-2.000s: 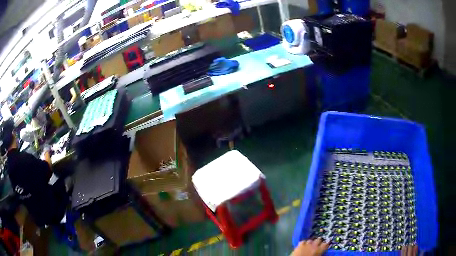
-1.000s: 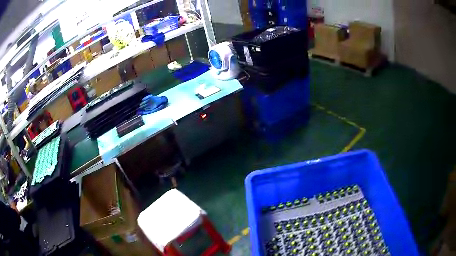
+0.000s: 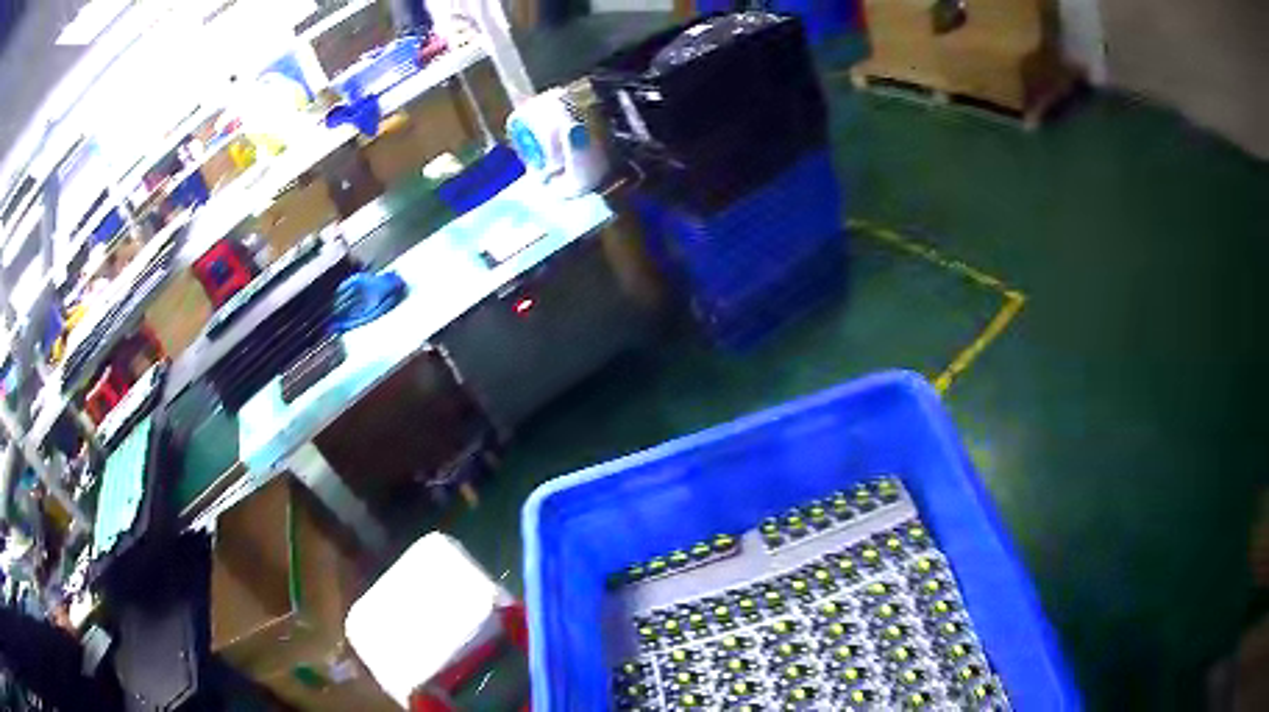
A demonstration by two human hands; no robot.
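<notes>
A deep solid blue crate [image 3: 752,466] lies at the bottom centre, cut off by the lower edge and tilted in the view. Inside it are many rows of small electronic components [image 3: 800,647], black and silver with yellow-green tops. A pale grey sheet [image 3: 779,554] shows under and between the rows. Neither my left hand nor my right hand is in the picture. What bears the crate is hidden.
A white-topped red stool [image 3: 425,612] stands just left of the crate, beside an open carton [image 3: 258,563]. A bench with a pale-green mat [image 3: 452,285] and a white fan [image 3: 564,139] is behind. Black and blue crates [image 3: 752,251] stand beyond. A yellow line [image 3: 981,345] marks the green floor.
The view has turned right. The crate sits further left in the picture, and the stool is closer to its side. The hands seen on the crate two seconds ago are out of view.
</notes>
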